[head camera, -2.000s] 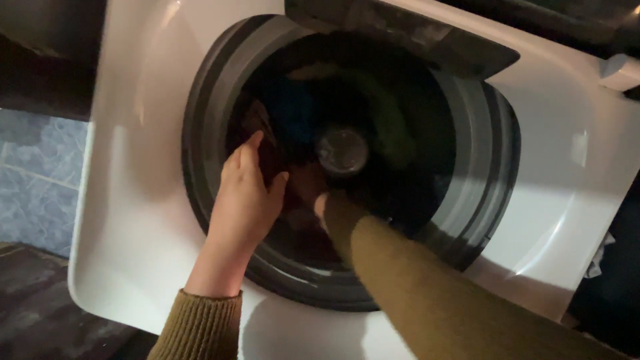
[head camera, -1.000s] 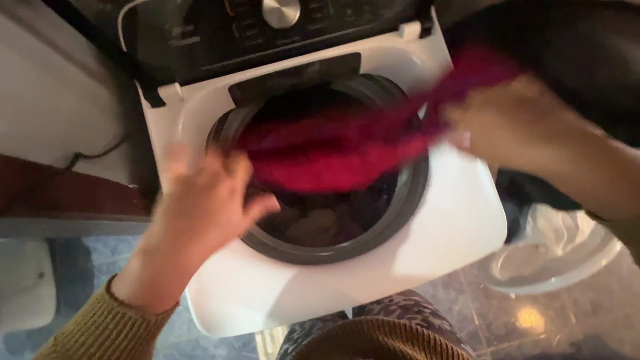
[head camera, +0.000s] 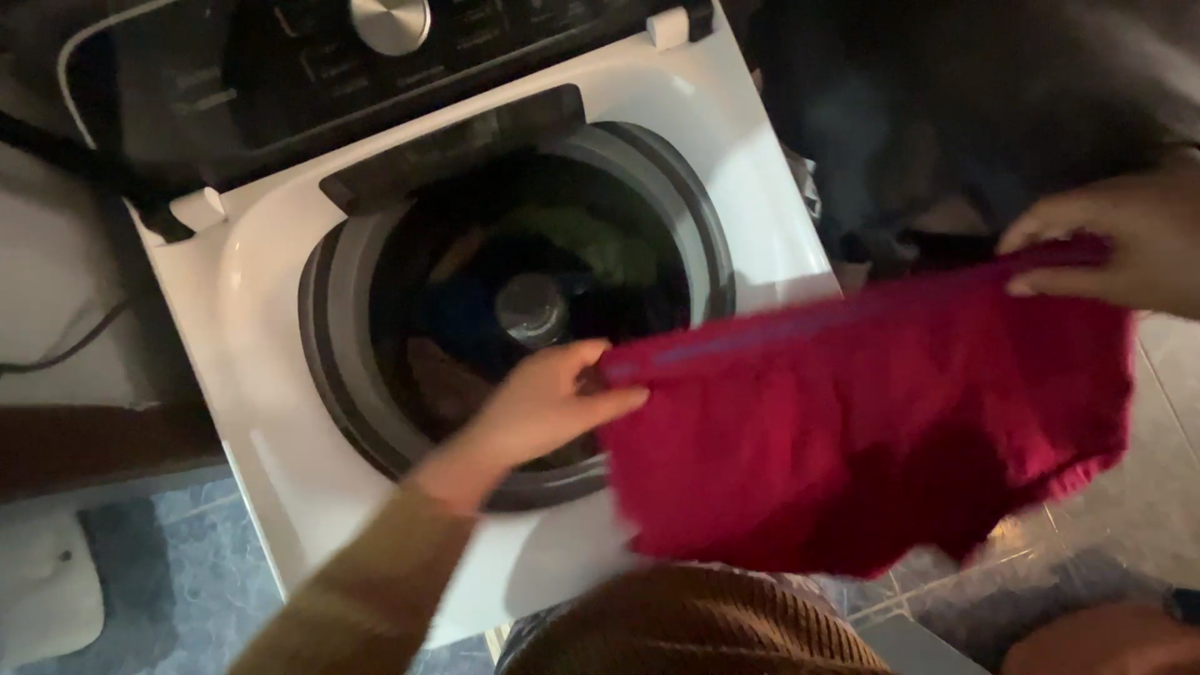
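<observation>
A dark red cloth garment hangs stretched between my two hands by its upper edge, which looks like a waistband. My left hand pinches its left corner over the front of the washer's round opening. At the far right my right hand grips the other end, beyond the washer's side. The top-loading washing machine is white with an open top; inside its drum lie dark, green and brownish clothes around a round central hub.
A black control panel with a silver knob borders the washer's back. Dark fabric is heaped at the right. A white object stands on the blue tiled floor at the left.
Both hands were down in the drum; they have come out with the red garment. It was bunched and blurred above the drum and now hangs spread out, farther right. The view has shifted widely.
</observation>
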